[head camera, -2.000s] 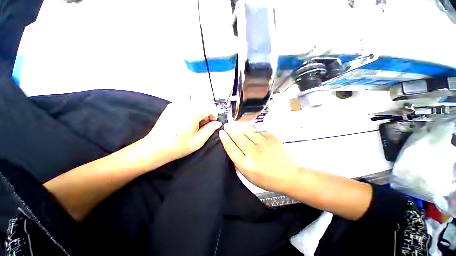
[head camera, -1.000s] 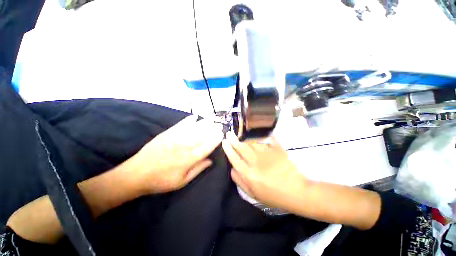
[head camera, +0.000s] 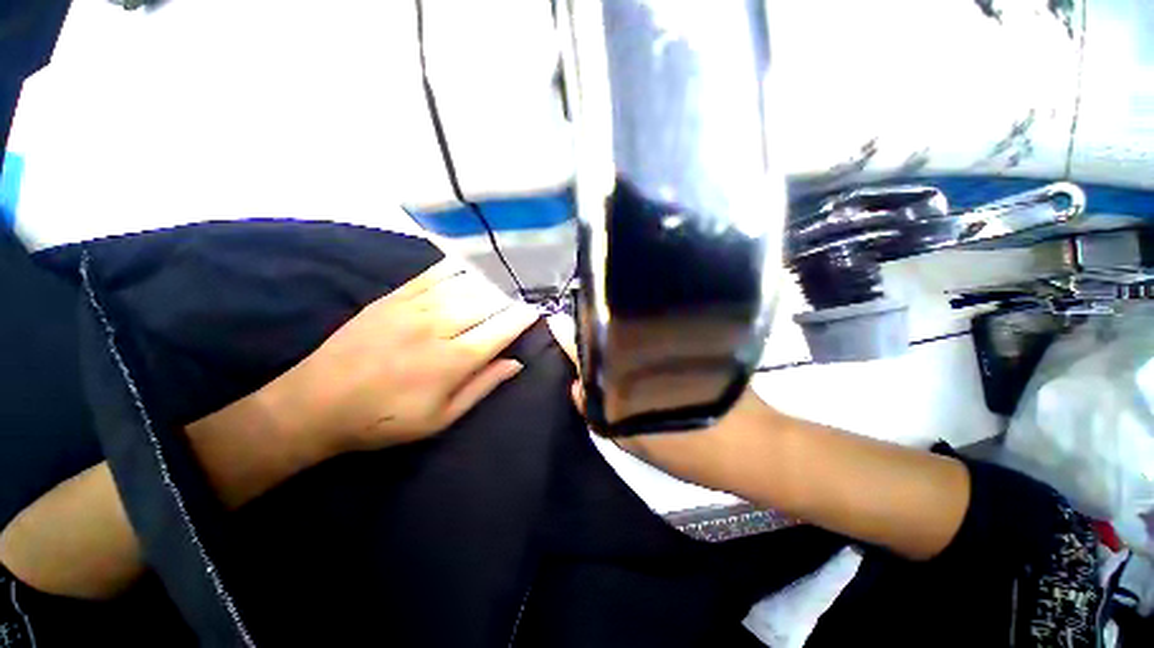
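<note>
Black cloth (head camera: 494, 506) spreads from the needle area over the near table edge and the lap. My left hand (head camera: 405, 355) lies on it, fingertips close to the presser foot and needle (head camera: 549, 304), thumb a little apart. My right hand (head camera: 671, 443) is on the other side of the needle, mostly hidden behind a large shiny machine part (head camera: 677, 228); its grip cannot be seen. A narrow black strip with pale stitching (head camera: 158, 456) lies across my left forearm. A dark thread (head camera: 437, 114) runs down to the needle.
The white machine head with a blue stripe (head camera: 253, 127) fills the top. The tension dial (head camera: 842, 253) is right of the shiny part. Small metal pieces (head camera: 1076, 285) and a crinkled clear plastic bag (head camera: 1088, 405) are at the right. A ruler-like strip (head camera: 728, 522) edges the table.
The shiny machine part looks larger and now covers most of my right hand. My left hand stays flat on the cloth beside the needle. The stitched strip came across my left forearm.
</note>
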